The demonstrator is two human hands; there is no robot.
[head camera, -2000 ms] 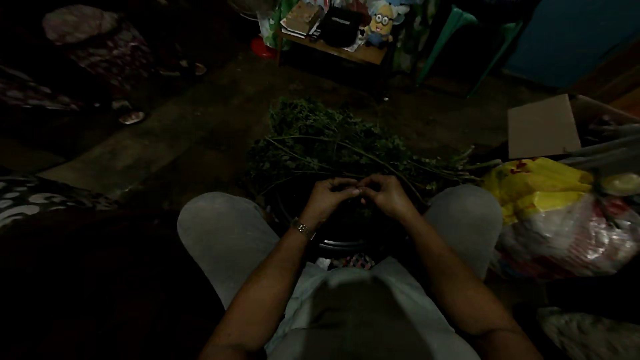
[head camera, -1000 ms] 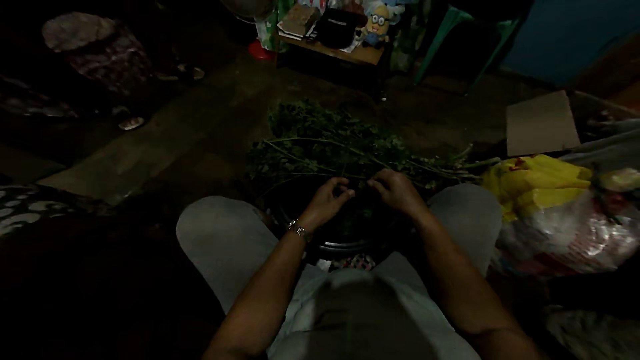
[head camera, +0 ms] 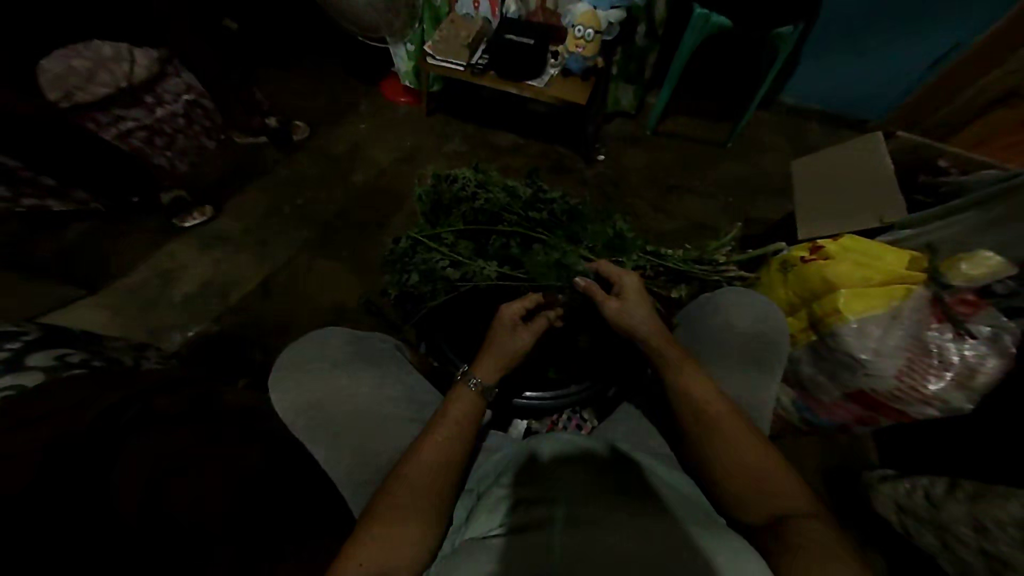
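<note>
A heap of leafy green stems (head camera: pixel 496 224) lies beyond my knees, its bare stalks pointing right. Between my legs is a dark round basin (head camera: pixel 560 394) with a shiny rim; its inside is too dark to make out. My left hand (head camera: pixel 518 324), with a metal band on the wrist, is over the basin with fingers bent and close together; whether it pinches anything is unclear. My right hand (head camera: pixel 618 300) is at the near edge of the heap, thumb and forefinger by the leaves. It seems to touch a sprig, but the dark hides the grip.
At right are a yellow plastic bag (head camera: pixel 848 276), a clear plastic bag (head camera: pixel 904 352) and an open cardboard box (head camera: pixel 848 184). A low wooden table (head camera: pixel 552 90) with a plush toy (head camera: pixel 584 40) and a green plastic stool (head camera: pixel 680 68) stand beyond. At left, another person's sandalled foot (head camera: pixel 194 216) shows.
My hands, together two seconds ago, are now apart. The right hand has moved forward to the leaves; the left stays over the basin.
</note>
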